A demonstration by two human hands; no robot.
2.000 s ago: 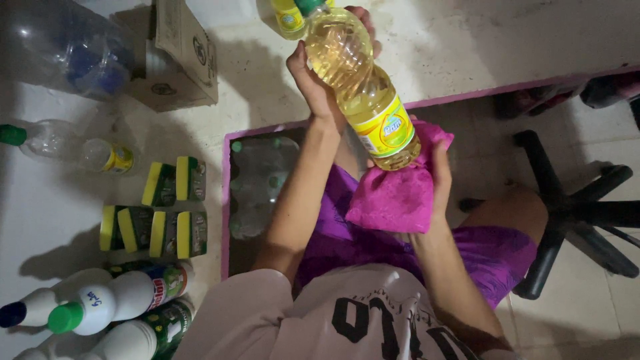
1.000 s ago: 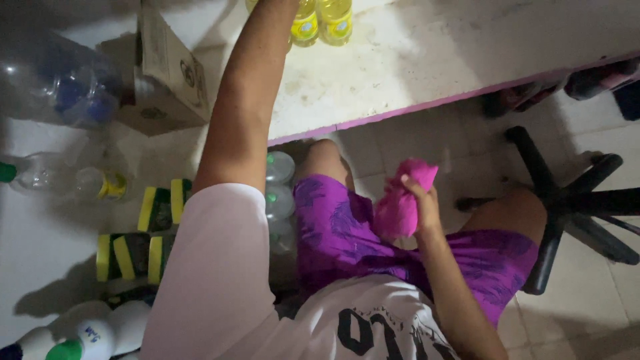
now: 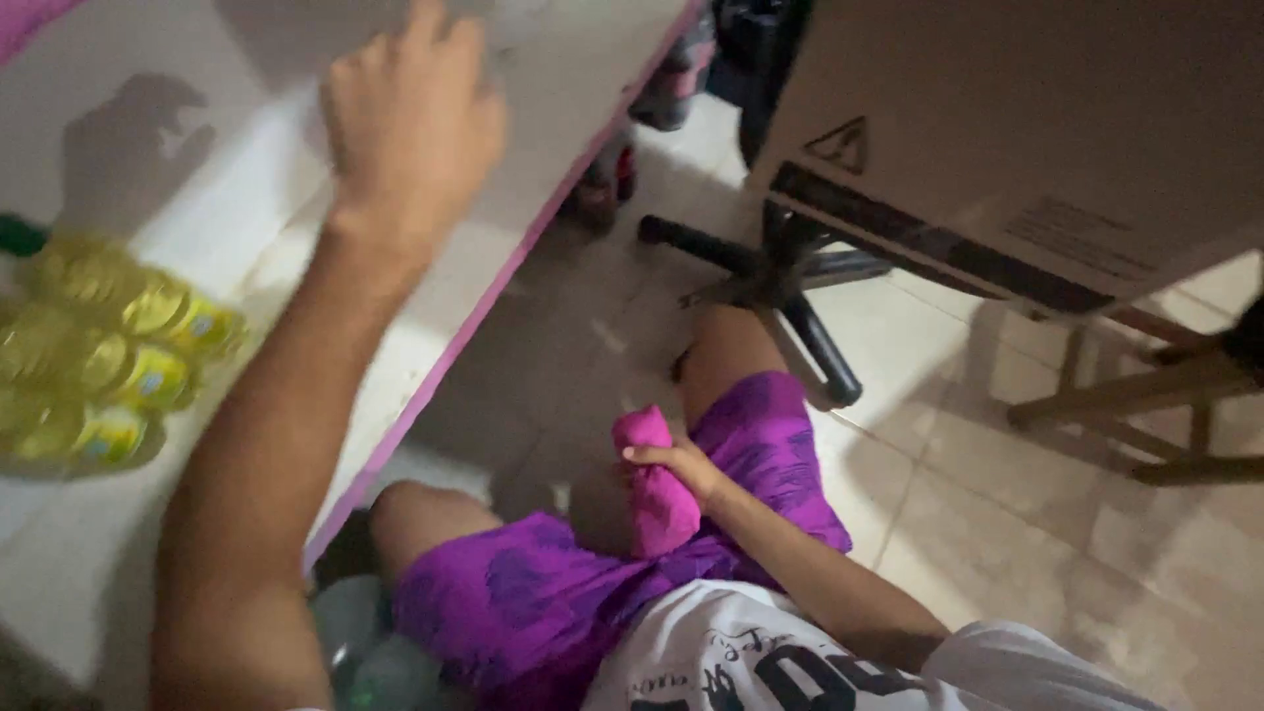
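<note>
My left hand, blurred by motion, is over the pale tabletop with its fingers loosely apart and nothing visible in it. Several bottles of yellow liquid with yellow labels lie side by side on the tabletop, left of my left forearm. A green cap shows beyond them at the frame's edge. Low over my lap, my right hand grips a bunched pink cloth, which bulges out above and below the fingers.
A pink edge strip borders the tabletop. A black chair base stands on the tiled floor, below a large cardboard box. Wooden furniture legs are at the right. Clear plastic bottles sit beside my knee, and dark bottles beyond the table edge.
The yellow bottle held two seconds ago is out of my hands. My left hand has moved away from the bottles across the tabletop; my right keeps the pink cloth. The view has swung to the right.
</note>
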